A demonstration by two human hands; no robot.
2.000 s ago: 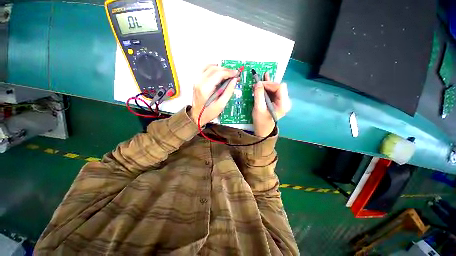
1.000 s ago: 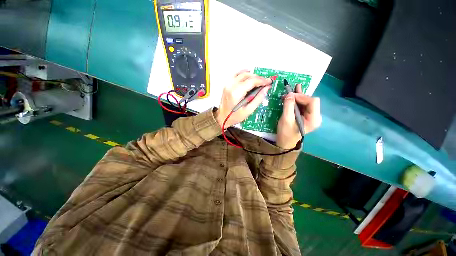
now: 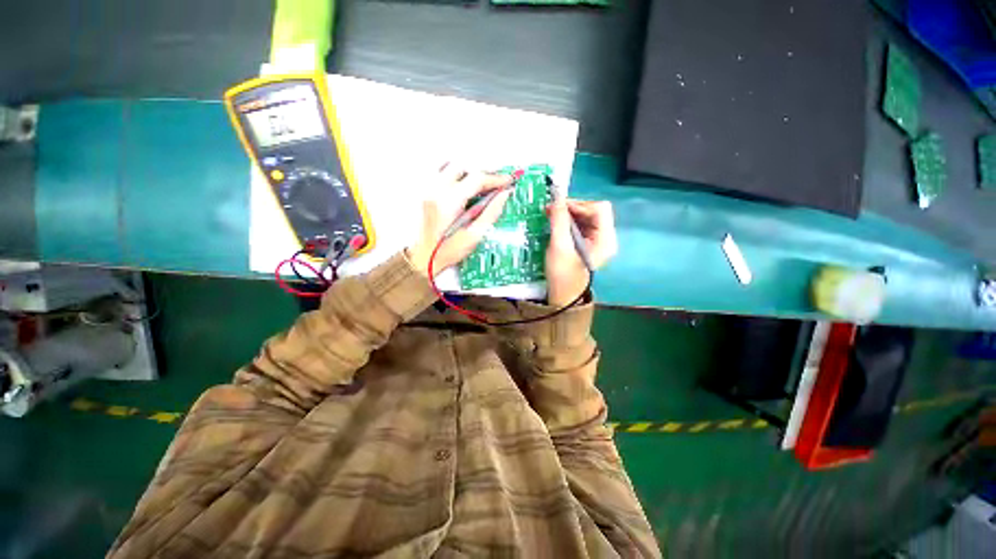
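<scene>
A green printed circuit board (image 3: 509, 242) lies on a white sheet (image 3: 404, 126) in front of me. My left hand (image 3: 453, 213) holds the red test probe (image 3: 470, 212), its red tip at the board's upper part. My right hand (image 3: 579, 246) holds the black test probe (image 3: 580, 239), its tip near the board's upper right corner. Whether the tips touch the board is too small to tell. The digital multimeter (image 3: 301, 175) lies on the sheet at the left, its reading blurred. Red and black leads run from its lower end.
A large black board (image 3: 754, 98) lies on the dark conveyor belt (image 3: 481, 55) at the right. A white stick (image 3: 737, 260) and a pale yellow-green round container (image 3: 846, 294) are on the teal edge (image 3: 666, 246). Green boards (image 3: 928, 166) lie far right; a yellow-green strip (image 3: 300, 38) is beyond the meter.
The camera view has shifted and turned, so more of the belt shows. Both hands still hold their probes over the board; the black tip now sits closer to its upper right corner.
</scene>
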